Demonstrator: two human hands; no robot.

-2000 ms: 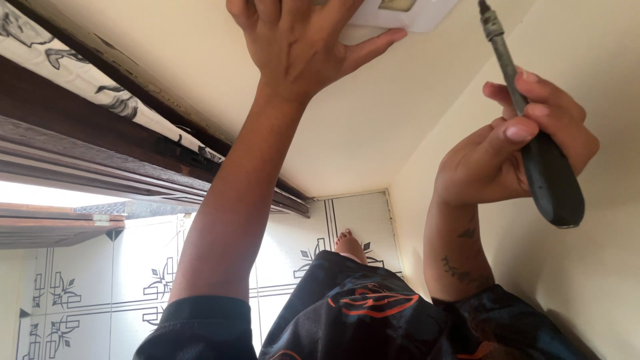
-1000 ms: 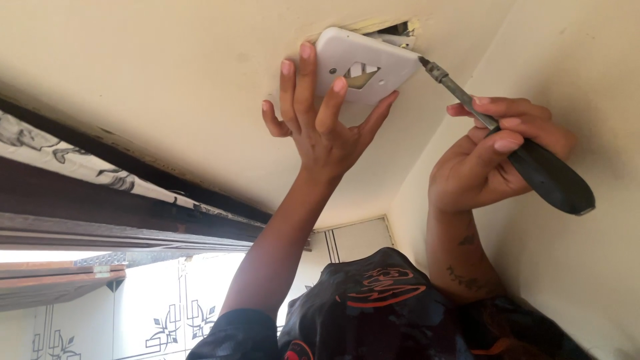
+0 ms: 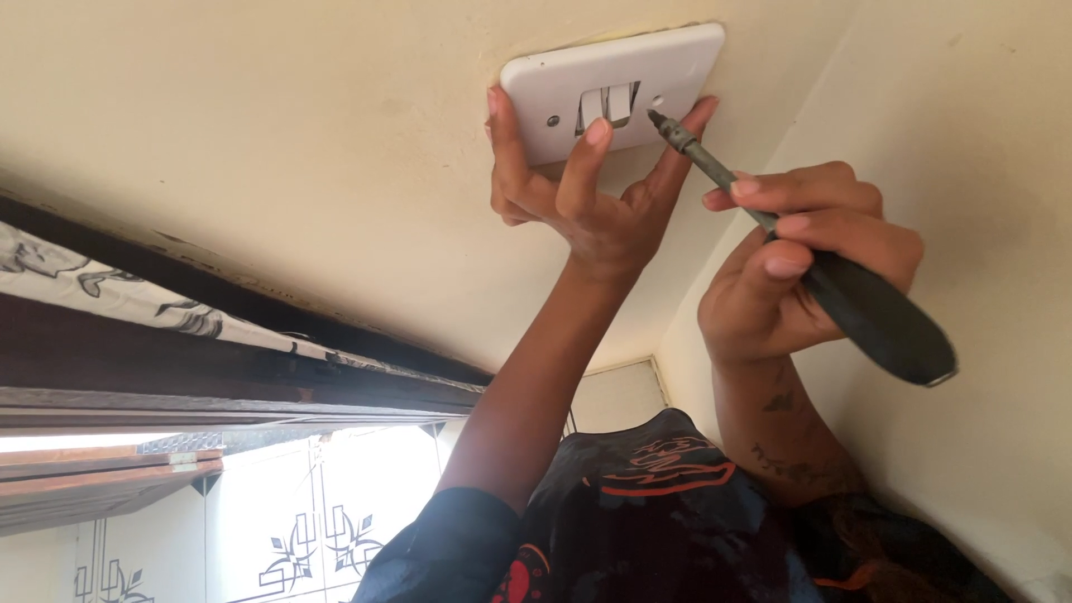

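My left hand (image 3: 586, 193) presses a white wall switch plate (image 3: 536, 84) against the wall, its fingers spread along the lower edge and sides. Two white rocker switches (image 3: 618, 102) sit a little askew in the plate's opening, with a fingertip at their lower end. A screw (image 3: 553, 121) shows in the left hole of the plate. My right hand (image 3: 812, 260) grips a black-handled screwdriver (image 3: 879, 322) with a metal shaft. Its tip is close to the right hole (image 3: 657, 100) of the plate; whether it touches the plate I cannot tell.
A dark wooden frame (image 3: 167, 360) with a black-and-white patterned curtain (image 3: 151, 301) runs along the left. Patterned floor tiles (image 3: 293, 536) lie below. On the right a second cream wall (image 3: 963, 167) meets the switch wall at a corner.
The plate, tilted off a wall opening one second ago, now covers that opening. The rockers now show in its window. The screwdriver tip has come from beside the plate to near its right hole.
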